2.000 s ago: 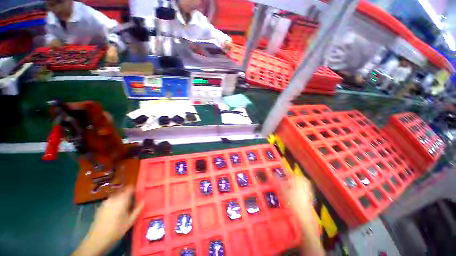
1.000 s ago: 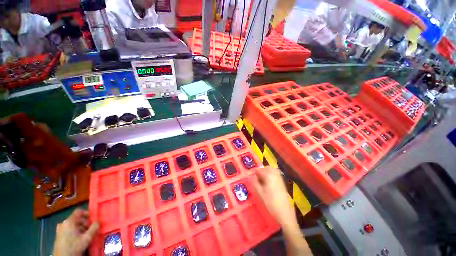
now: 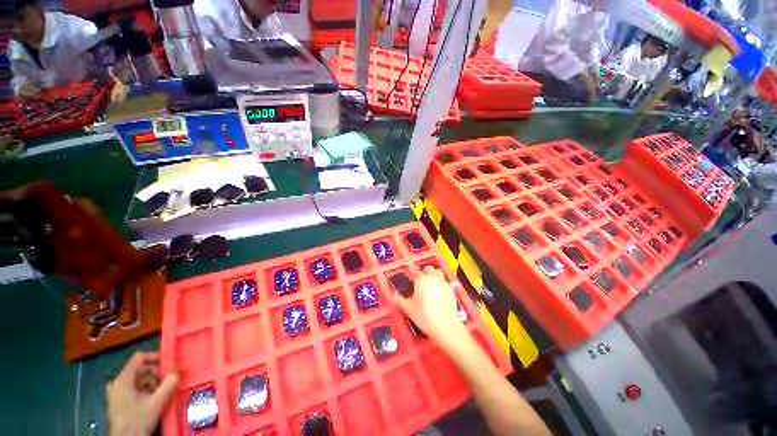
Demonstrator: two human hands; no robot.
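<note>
The red-orange compartment tray lies in front of me, tilted slightly. Many pockets hold square smartwatch units, such as a lit one showing a blue-white face and a dark one; other pockets are empty. My left hand is at the tray's left edge, thumb near the rim; whether it grips the rim I cannot tell. My right hand is over the tray's right part, fingertips at a dark unit in its pocket, covering parts of nearby units. Whether its fingers hold the unit is unclear.
A brown-red fixture stands left, with loose watch units beside it. Set-aside units lie on paper on the ledge, below a blue instrument and power supply. Stacked trays stand right beyond striped tape. People in white sit opposite.
My right hand has moved from the tray's right edge inward over the pockets. My left hand stays at the left edge. Some screens changed between lit and dark. The view has shifted.
</note>
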